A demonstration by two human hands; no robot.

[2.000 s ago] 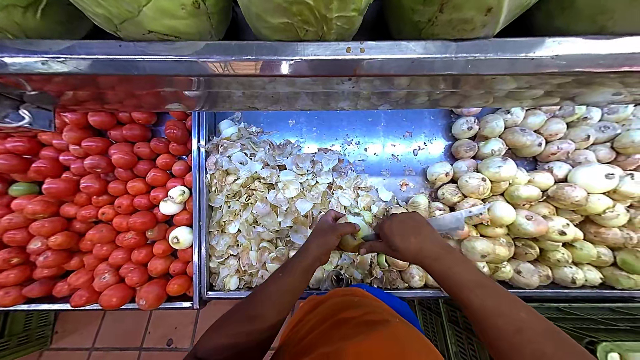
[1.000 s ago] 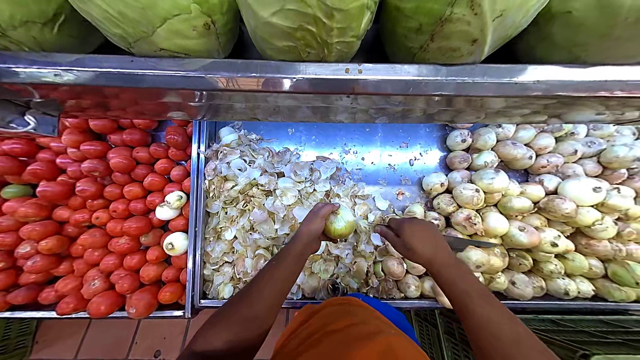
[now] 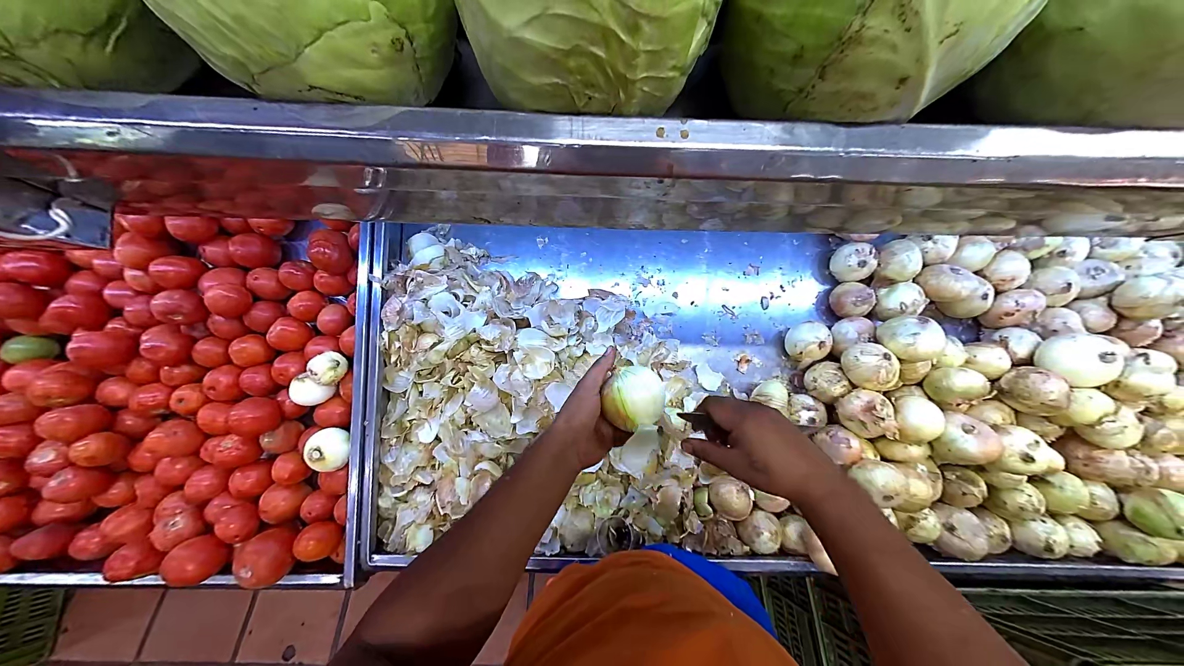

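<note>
My left hand (image 3: 587,416) holds a pale green-white onion (image 3: 634,399), its fingers wrapped around the left side. Just to the right, my right hand (image 3: 758,444) is closed around what looks like a knife, mostly hidden in the grip, with a short dark part (image 3: 694,421) showing near the fingertips. A piece of onion skin (image 3: 638,451) is just below the held onion. Beneath and left of both hands spreads a heap of papery onion skins (image 3: 481,388). Many onions (image 3: 962,388) are piled right of my right hand.
Red tomatoes (image 3: 203,398) fill the left compartment, with several white onions (image 3: 326,450) among them, beyond a metal divider (image 3: 367,370). A steel shelf edge (image 3: 592,148) runs across above the tray, with large cabbages (image 3: 592,46) on it. Green plastic crates (image 3: 1091,620) stand low at the right.
Two seconds ago both hands were together at the onion, with a blade visible at the right hand. Now they are apart, and the left hand holds the onion upright in view.
</note>
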